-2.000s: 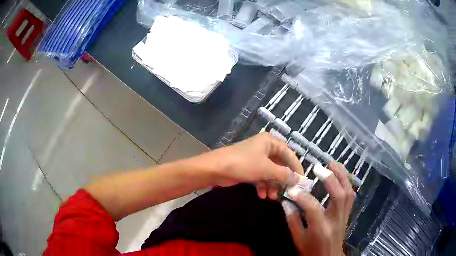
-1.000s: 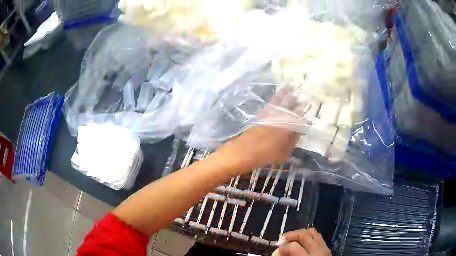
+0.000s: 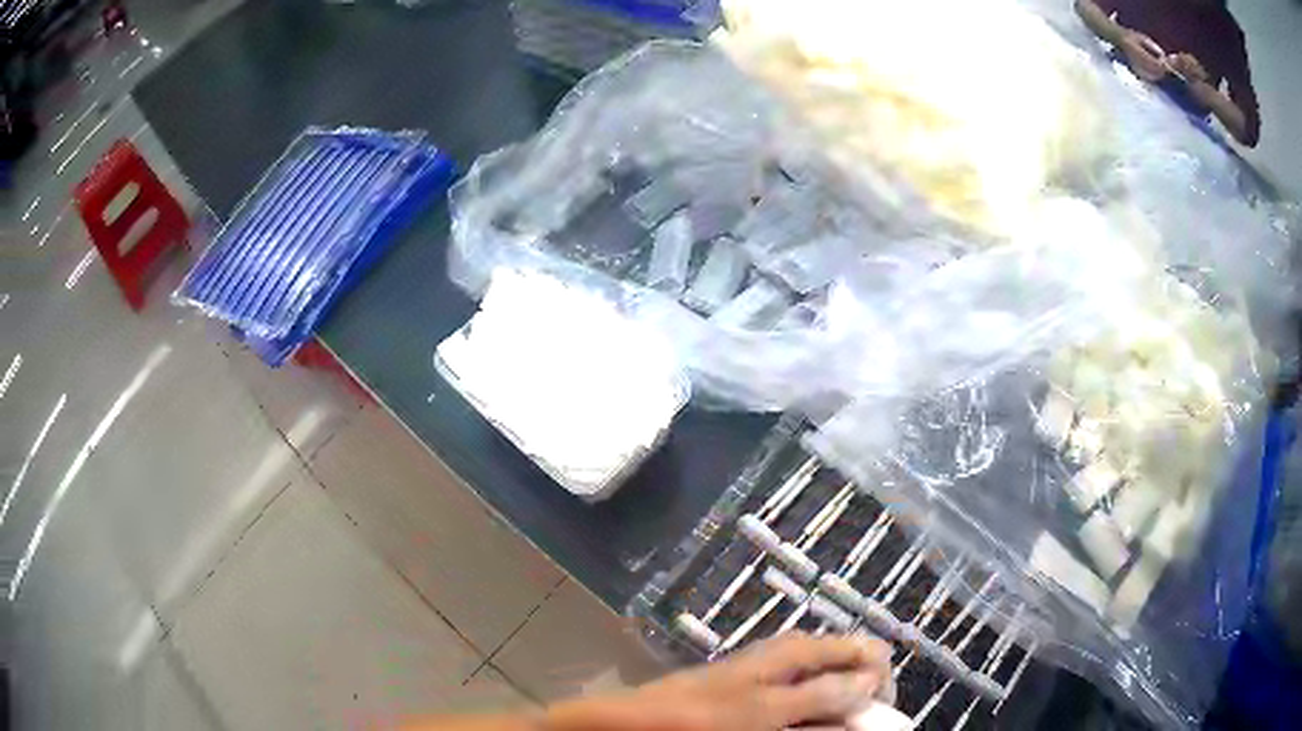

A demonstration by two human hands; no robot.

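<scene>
My left hand [image 3: 785, 683] is at the bottom edge over the near end of the clear tray [image 3: 671, 588], fingers bent together and pointing right. A small white thing [image 3: 874, 717] shows under its fingertips, cut off by the edge; I cannot tell if it is a held piece or a covered fingertip. My right hand is not identifiable in the picture. In the tray lie rows of thin white stemmed parts [image 3: 871, 611] with short grey-white cylinders. A stack of white sheets [image 3: 578, 379] sits in a shallow tub left of the tray.
Behind the tray, a crinkled clear bag holds greyish oblong pieces [image 3: 718, 271]; cream pieces [image 3: 1107, 536] lie in the bag at right. A grooved blue tray [image 3: 307, 236] lies at the left table edge, near a red stool [image 3: 132, 222]. A person's hands [image 3: 1164, 60] show far right.
My left hand has come back from the right-hand bag to the tray's near end. The right hand, seen at the bottom before, no longer shows clearly. The view has shifted left.
</scene>
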